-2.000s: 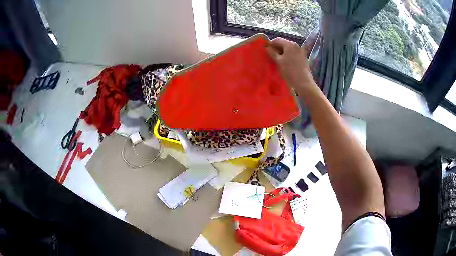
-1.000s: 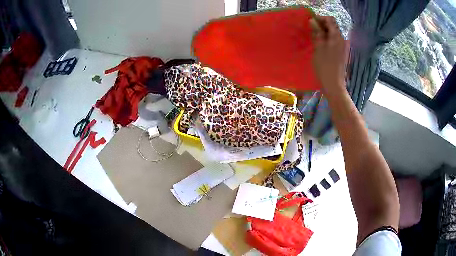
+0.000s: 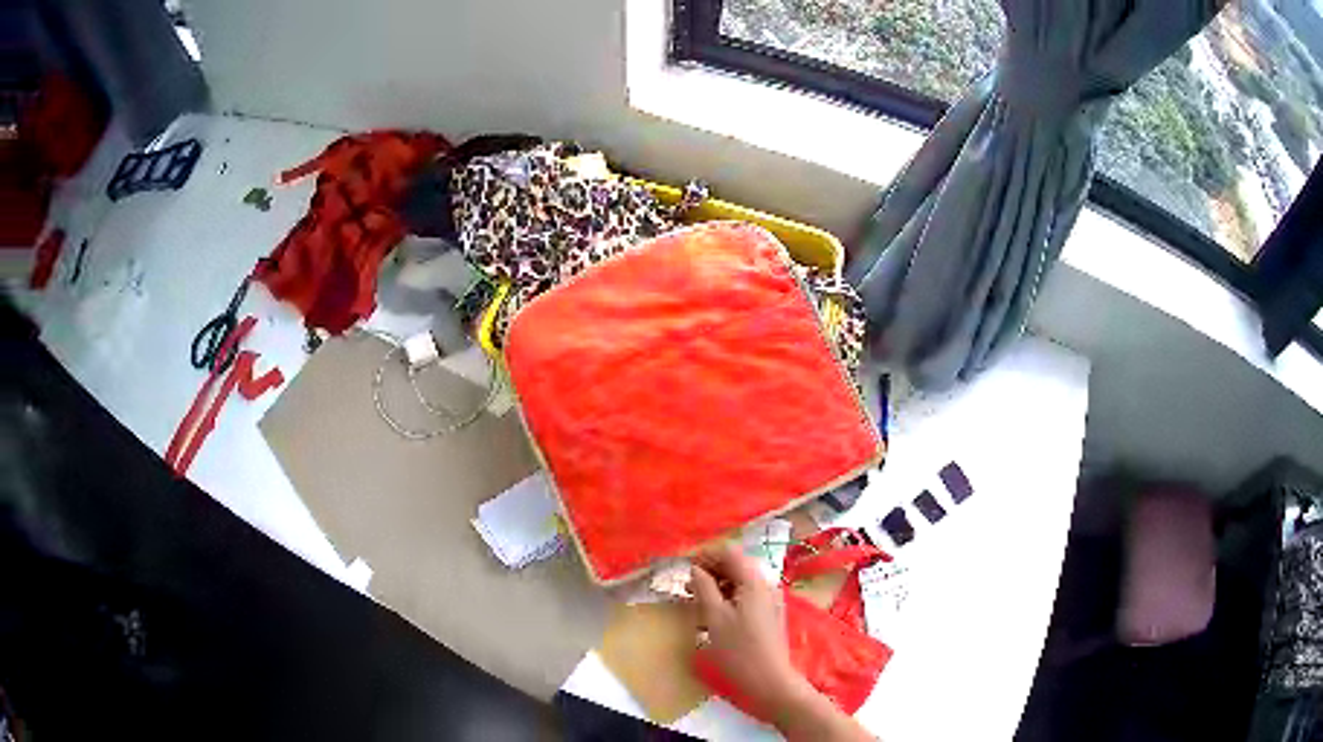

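Note:
A large red-orange panel (image 3: 689, 392) with rounded corners and a pale edge lies tilted over the yellow basket (image 3: 791, 228), hiding much of it. My right hand (image 3: 740, 623) comes from the bottom and has its fingertips at the panel's near edge, pinching it. Leopard-print fabric (image 3: 544, 210) bulges out of the basket behind and left of the panel. A small red bag sample (image 3: 827, 652) lies beside and partly behind my right hand. White paper slips (image 3: 518, 519) show below the panel's left side. My left hand is out of the picture.
Crumpled dark red fabric (image 3: 345, 232), black scissors (image 3: 218, 336) and red strips (image 3: 215, 399) lie on the left of the white table. A grey-beige sheet (image 3: 377, 464) with a looped cord lies in front. Small black pieces (image 3: 929, 507) lie right. A grey curtain (image 3: 987, 218) hangs by the window.
The panel has come down from above and behind the basket to lie over its front, turned. My right hand has moved from the panel's upper right corner down to its near edge.

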